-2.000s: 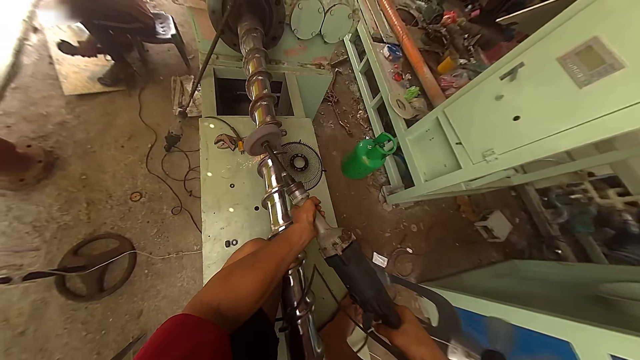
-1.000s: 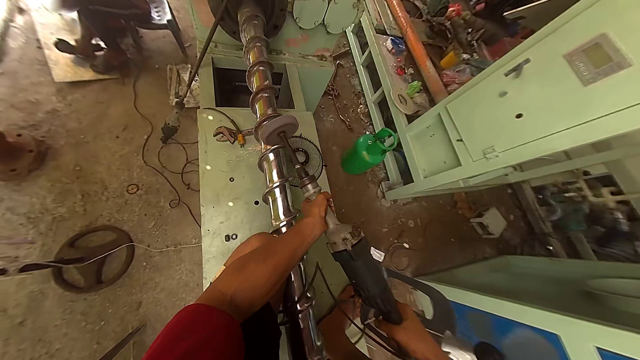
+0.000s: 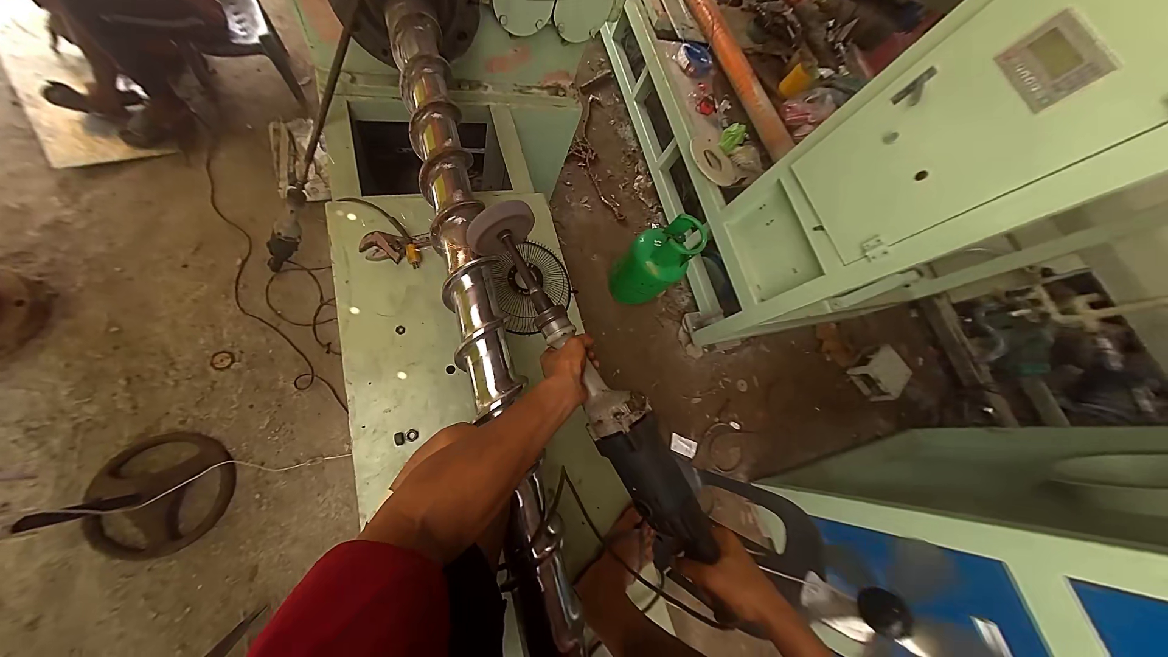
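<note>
A long-necked electric die grinder (image 3: 652, 474) is held in both hands. My left hand (image 3: 568, 370) wraps its metal neck near the collet. Farther back, my right hand (image 3: 721, 566) grips the black rear body. On the thin shaft, a round grey grinding wheel (image 3: 501, 227) meets or nearly meets the right side of a shiny steel extruder screw (image 3: 476, 315); contact cannot be told. The screw runs lengthwise over a pale green machine bed (image 3: 383, 356). My left forearm crosses above the screw and hides part of it.
An adjustable wrench (image 3: 383, 245) and a round fan guard (image 3: 534, 287) flank the screw. Right of the bed stand a green gas cylinder (image 3: 650, 265) and a control cabinet (image 3: 976, 137). Left on the floor are a handwheel (image 3: 157, 493), cables and another grinder (image 3: 285, 239). A person (image 3: 137, 64) sits upper left.
Between two seconds and one second ago, the grinding wheel shifted from across the screw to its right side. Both hands have kept their hold on the grinder.
</note>
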